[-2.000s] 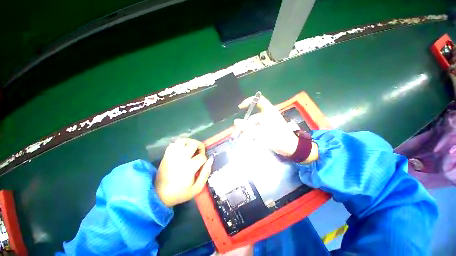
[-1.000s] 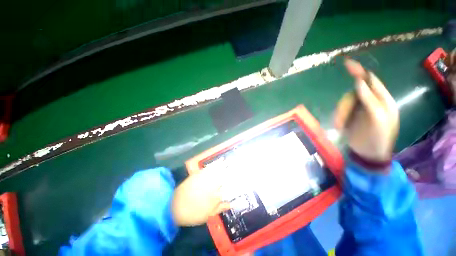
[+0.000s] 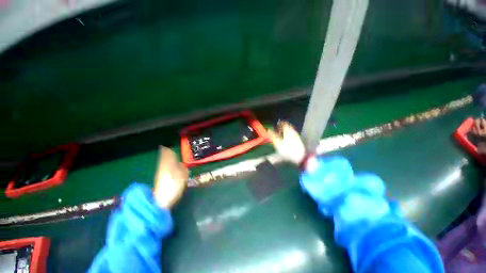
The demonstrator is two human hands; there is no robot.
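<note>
An orange-red carrier tray point(image 3: 226, 155) holds an open-backed dark tablet unit point(image 3: 224, 135) with pale chips at its left side. It lies on the green conveyor, beyond the chipped edge. My left hand point(image 3: 170, 178) is blurred beside the tray's near left corner, thumb raised and apart from the tray. My right hand point(image 3: 289, 144) is blurred at the tray's right end, fingers spread, fingertips close to the frame; contact is unclear. No tool shows in either hand.
A grey post point(image 3: 333, 69) stands just right of my right hand. Another tray point(image 3: 40, 186) lies on the conveyor at left. A third point(image 3: 41, 253) is at the lower left bench. A person's hand point(image 3: 479, 128) is by a tray at far right. A dark square point(image 3: 264, 180) is on the bench.
The tray in front of me has left the bench, and a tray now lies on the conveyor between my hands. Both hands have moved forward. The view has tilted up.
</note>
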